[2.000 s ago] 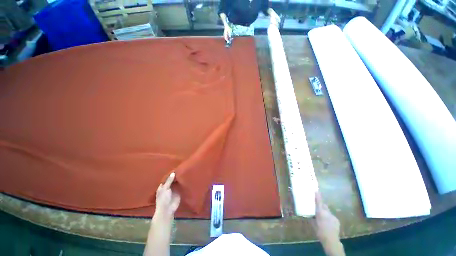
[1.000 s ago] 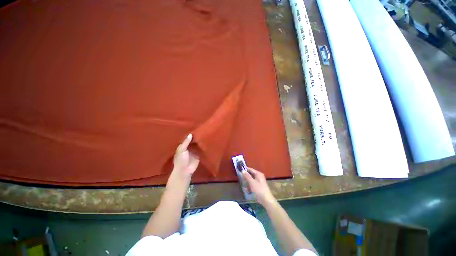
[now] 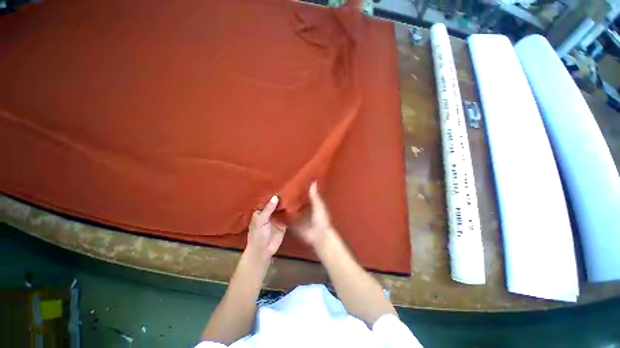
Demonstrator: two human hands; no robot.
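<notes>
Rust-orange cloth covers the left and middle of the table. Its top ply has a raised diagonal fold near its right end, over the flat stacked plies. My left hand pinches the ply edge between thumb and fingers near the front rim. My right hand is blurred, just right of it against the lifted fold, fingers pointing up. Whether it grips cloth cannot be told. The white block seen earlier at the front rim no longer shows there.
Right of the cloth, a printed roll and two wider white rolls lie across the brown table. A small clear-silver item lies between rolls. A box stands on the floor at lower left.
My right hand has left the white block and moved left to the lifted fold beside my left hand. My left hand keeps its pinch. The fold is narrower, and the view has shifted.
</notes>
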